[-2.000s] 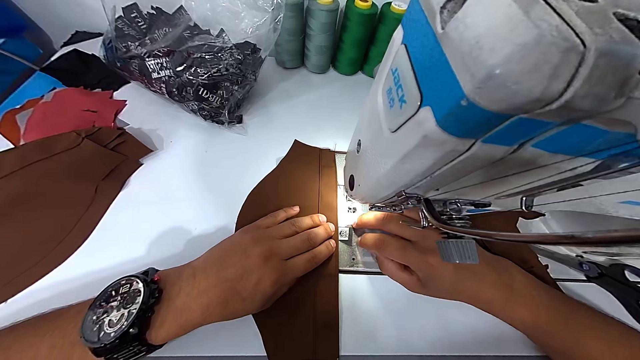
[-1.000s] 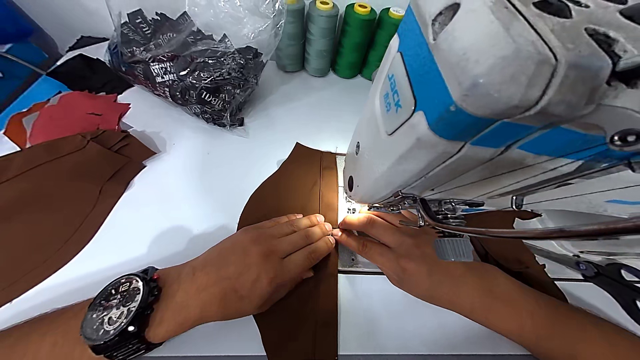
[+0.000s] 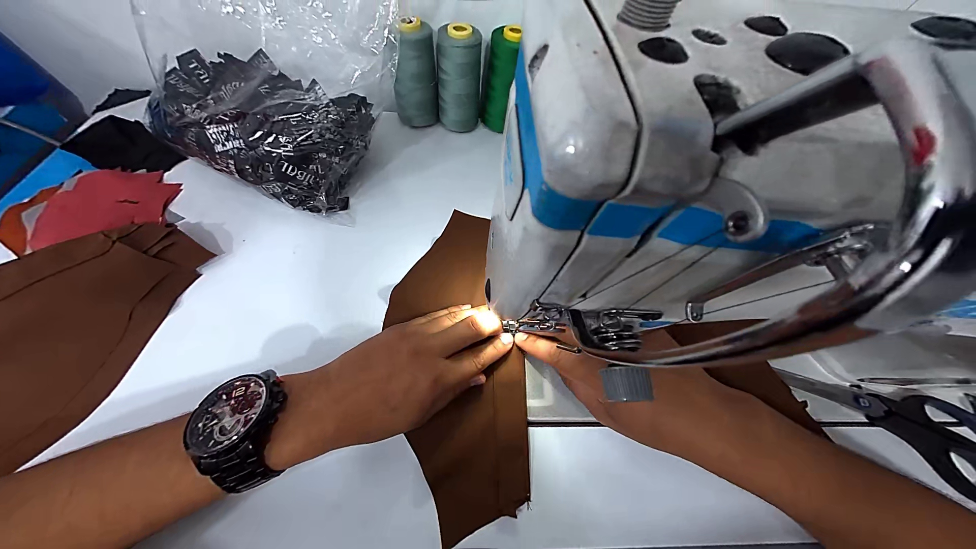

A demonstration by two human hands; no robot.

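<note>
A brown fabric piece (image 3: 473, 450) with a lengthwise seam lies under the presser foot (image 3: 526, 326) of a white and blue sewing machine (image 3: 579, 152). My left hand (image 3: 404, 374), with a black watch on its wrist, rests flat on the fabric, fingertips just left of the foot. My right hand (image 3: 602, 381) is partly hidden behind the machine's thread parts and metal lever; its index fingertip touches the fabric's right edge beside the foot. Whether its other fingers pinch the cloth cannot be seen.
Stacked brown fabric pieces (image 3: 76, 328) and red fabric (image 3: 103, 206) lie at left. A plastic bag of black labels (image 3: 267, 130) and several thread cones (image 3: 460, 76) stand behind. Black-handled scissors (image 3: 900, 419) lie at right, near more brown fabric (image 3: 762, 389).
The view has shifted closer to the machine. The brown fabric has moved away from me along the foot, and my left hand's fingers are now beside the foot.
</note>
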